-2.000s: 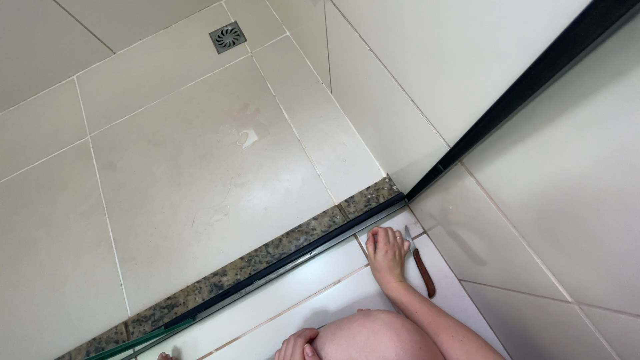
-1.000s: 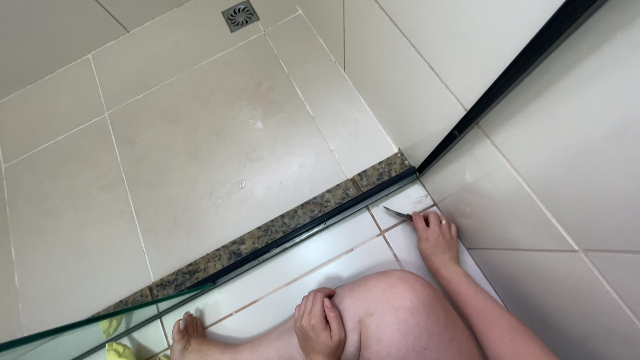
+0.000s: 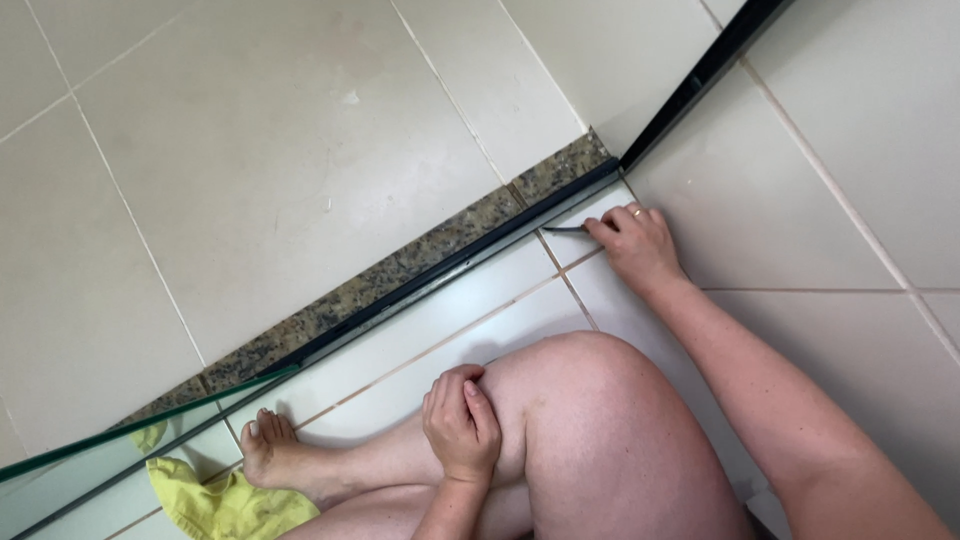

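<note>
My right hand (image 3: 637, 244), with a ring on one finger, grips a knife (image 3: 566, 229) by its handle, which the fingers hide. The thin dark blade points left, its tip at the grout line (image 3: 551, 251) between white floor tiles, beside the black metal door track (image 3: 450, 270). My left hand (image 3: 463, 424) rests on my bent leg just below the knee and holds nothing that shows; its fingers are curled loosely over the shin.
A granite threshold (image 3: 420, 247) runs along the track, with the beige shower floor (image 3: 262, 187) beyond. A glass panel (image 3: 150, 442) stands at lower left. A yellow cloth (image 3: 217, 502) lies by my bare foot (image 3: 274, 450). A black frame post (image 3: 697, 82) meets the tiled wall (image 3: 795, 210).
Two seconds ago the knife lay on the tiles beside my right hand; one second ago that hand had it. My left hand has come onto my leg. The view has shifted.
</note>
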